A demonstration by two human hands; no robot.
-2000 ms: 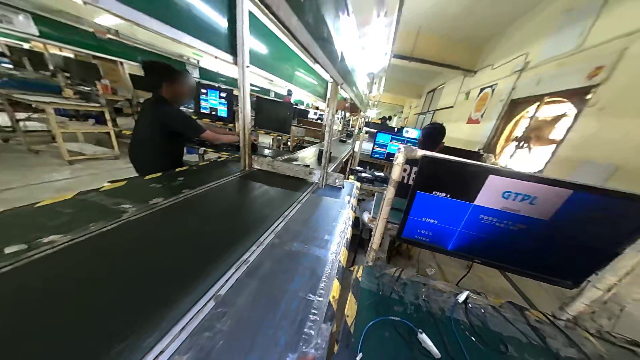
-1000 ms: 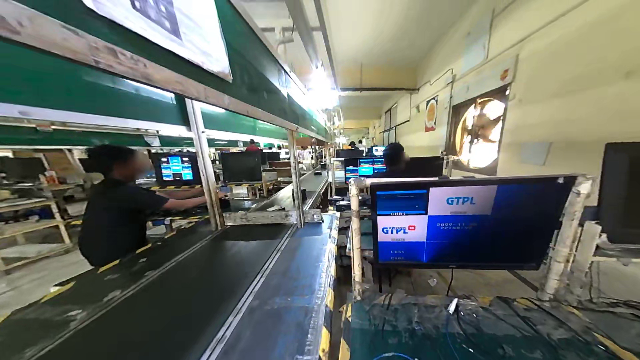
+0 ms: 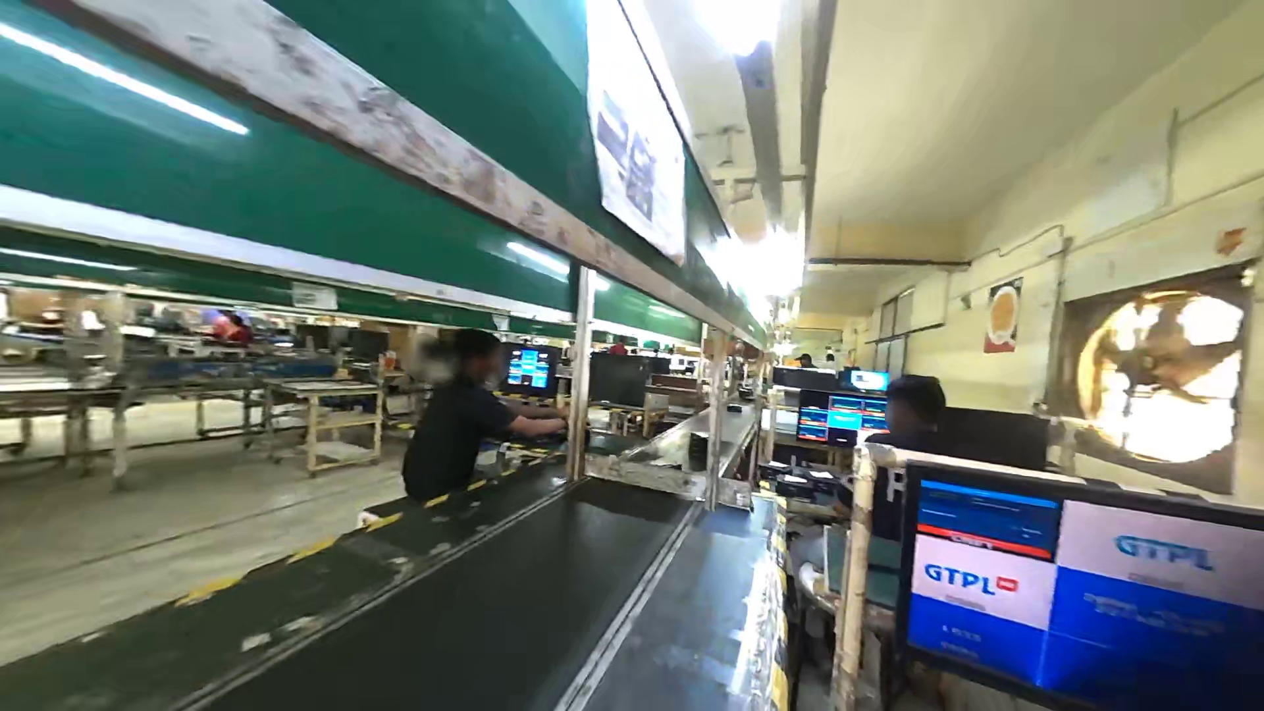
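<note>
Neither my left hand nor my right hand shows in the head view, so what they hold or touch cannot be seen. A dark conveyor belt (image 3: pixel 474 602) runs from the bottom of the view away toward the middle. Beside it on the right lies a smooth strip of worktop (image 3: pixel 681 602) with a taped edge. A flat-screen monitor (image 3: pixel 1076 592), lit with blue and white panels, stands at the lower right, next to a tape-wrapped post (image 3: pixel 855 583).
A person in dark clothes (image 3: pixel 454 425) stands left of the belt, arms reaching toward it. Another person (image 3: pixel 913 415) is behind the lit monitor. Metal uprights (image 3: pixel 581 375) rise at the belt's edges under a green overhead panel (image 3: pixel 425 148). A wall fan (image 3: pixel 1160 375) is at right.
The view has swung about, and the lit monitor now sits at the lower right edge. The bench with cables below the monitor, visible earlier, is out of view.
</note>
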